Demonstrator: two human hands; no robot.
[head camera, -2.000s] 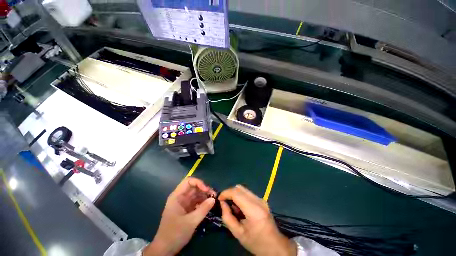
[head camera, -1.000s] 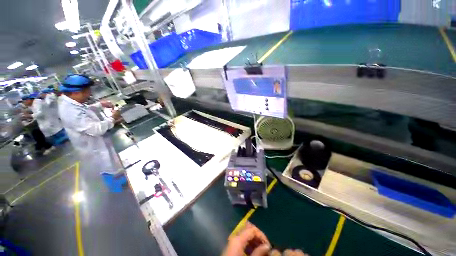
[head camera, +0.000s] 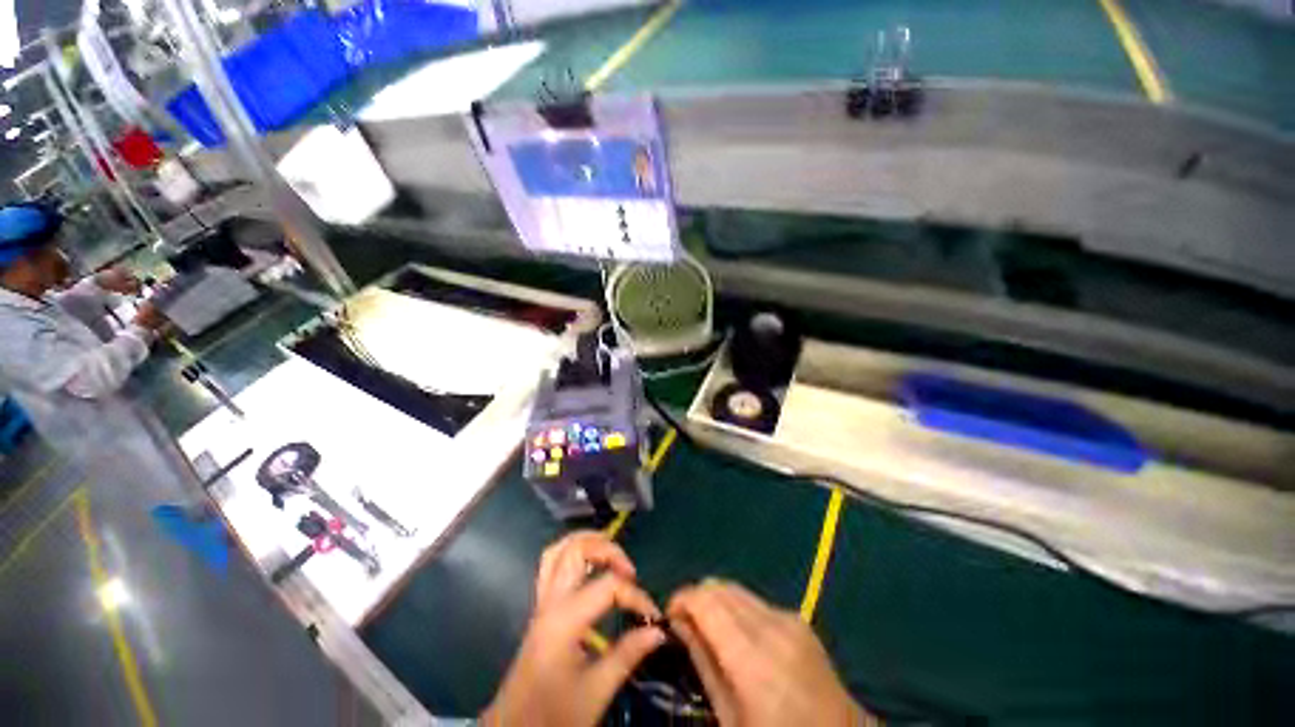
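My left hand (head camera: 575, 639) and my right hand (head camera: 753, 656) are close together at the bottom centre, over the green mat. Their fingertips pinch a dark cable end (head camera: 660, 625) between them; its detail is too small and blurred to tell. Thin black cables (head camera: 660, 699) show below and between the hands. Whether a tape piece is held cannot be told. The grey tape dispenser (head camera: 587, 433) with coloured buttons stands just beyond my hands, a black strip at its front.
Left: white board (head camera: 426, 490) with a black ring roll (head camera: 288, 469), red-handled tools (head camera: 330, 534) and a divided cable tray (head camera: 469, 348). Behind: green fan (head camera: 660, 305), hanging card (head camera: 582, 192). Right: tray (head camera: 838, 440) with tape rolls (head camera: 746, 408) and blue bin (head camera: 1023, 423). A person stands far left.
The view tilted up and left, then came partly back down. Both hands, low and partly cut off one second ago, now show more fully. They are still together at the cable end.
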